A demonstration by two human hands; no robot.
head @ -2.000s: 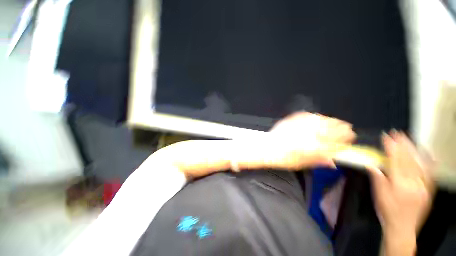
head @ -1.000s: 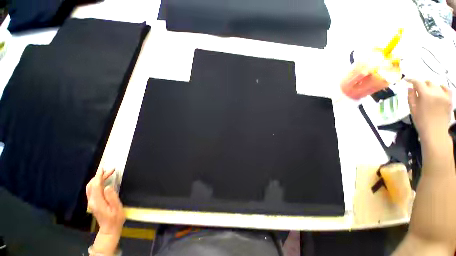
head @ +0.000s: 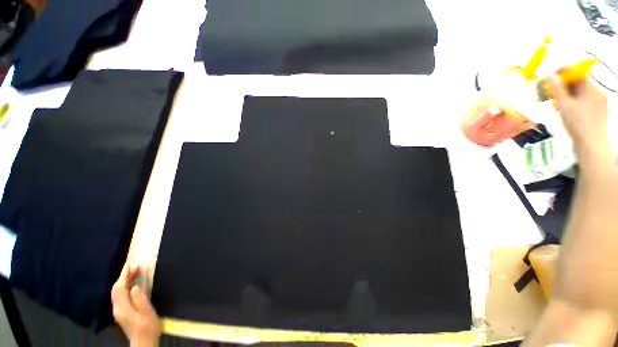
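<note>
A black bag body panel (head: 312,217) with notched far corners lies flat in front of me. My left hand (head: 135,308) is beside its near left corner, at the table's yellowed edge, fingers slightly bent; whether it holds anything is unclear. My right hand (head: 576,101) is at the far right, closed on a yellow-orange brush handle (head: 577,70); its tip is hard to make out. A reddish glue pot (head: 493,125) stands left of that hand, with another yellow handle (head: 538,57) rising from it.
Folded black lining fabric (head: 88,196) lies left of the panel, with more dark cloth (head: 81,37) beyond. Black pieces (head: 318,37) lie at the far side. At right are a green-printed plastic bag (head: 541,159), black offcuts, and a tan board (head: 508,291) under an amber glue bottle (head: 544,268).
My right hand has moved slightly up at the far right and now has a yellow-orange handle in it. My left hand stays at the panel's near left corner. The view has shifted, placing the panel lower.
</note>
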